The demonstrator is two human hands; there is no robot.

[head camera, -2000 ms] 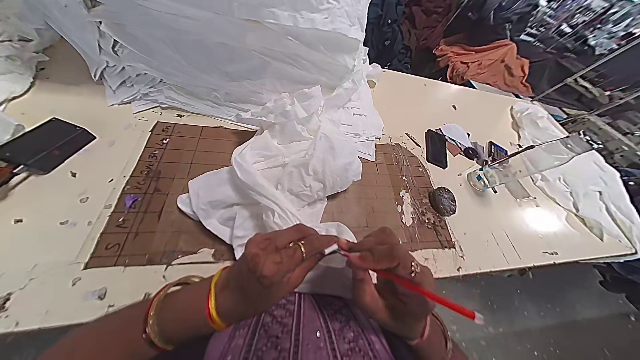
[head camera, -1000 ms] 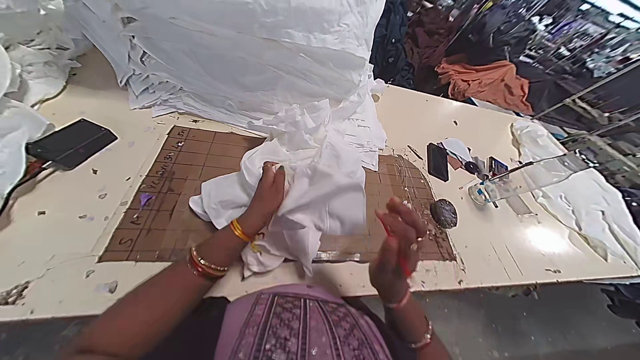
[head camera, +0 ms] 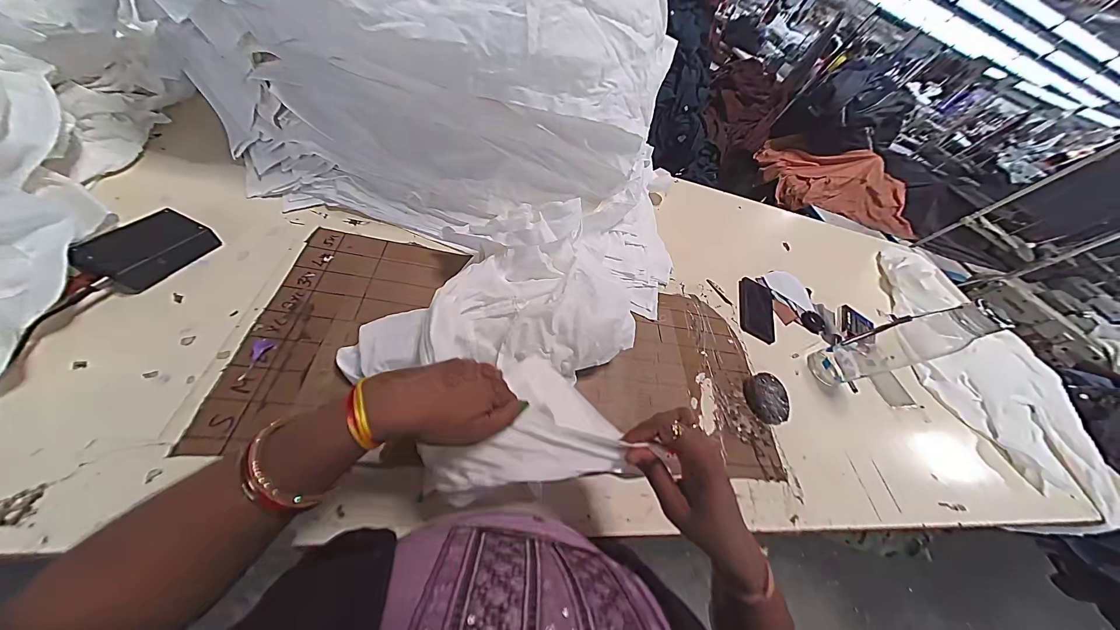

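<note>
A crumpled white fabric piece [head camera: 534, 306] lies over a brown marked cutting board, its near part drawn toward the table's front edge. My left hand [head camera: 446, 402] rests palm down on the fabric, fingers bent; whether they grip it is hidden. Between the thumb and fingers of my right hand [head camera: 687, 464] the fabric's right corner is pinched and pulled out to the right. A small red bit shows at those fingers, too little to identify. The brown board [head camera: 341, 306] bears a drawn grid and handwritten size marks along its left side.
A large stack of white fabric [head camera: 437, 114] stands behind the board. A black tablet-like device [head camera: 149, 249] lies at left. On the right are a black phone [head camera: 756, 311], a dark round lump [head camera: 766, 398], a clear plastic bottle [head camera: 831, 363] and more white cloth [head camera: 997, 402].
The red pen-like stick, plain in my right hand two seconds ago, is now mostly out of sight. My right hand has moved from beside the fabric onto its corner.
</note>
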